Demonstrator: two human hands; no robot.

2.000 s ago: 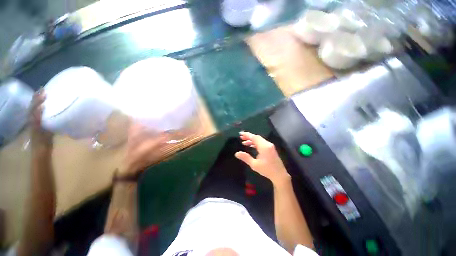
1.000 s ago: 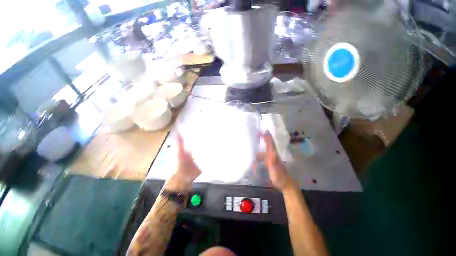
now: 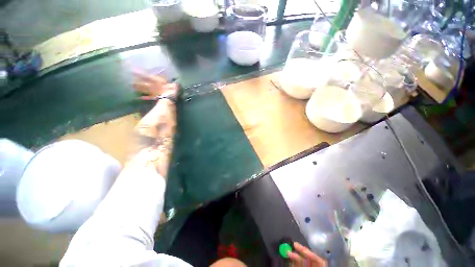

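My left hand (image 3: 152,86) is stretched over the green bench, blurred, at a pale, smeared object (image 3: 148,61); whether it grips this is unclear. A round white plastic housing (image 3: 67,185) sits on cardboard at the left, beside my left sleeve, and another housing (image 3: 11,169) is cut off by the left edge. My right hand (image 3: 308,256) is at the bottom edge, partly cut off, with fingertips beside the green button (image 3: 285,250) and no part visible in it. Crumpled whitish film (image 3: 393,234) lies on the grey metal plate (image 3: 333,172).
White bowl-shaped parts (image 3: 333,109) and clear plastic parts stand grouped on cardboard (image 3: 260,117) left of the machine. A clear part with a white base (image 3: 245,48) and other white parts stand farther back on the green bench (image 3: 200,151). A dark cable crosses the metal plate.
The view has swung left from the machine. Both hands have left the large white housing; my left hand now reaches over the bench, and my right is by the green button.
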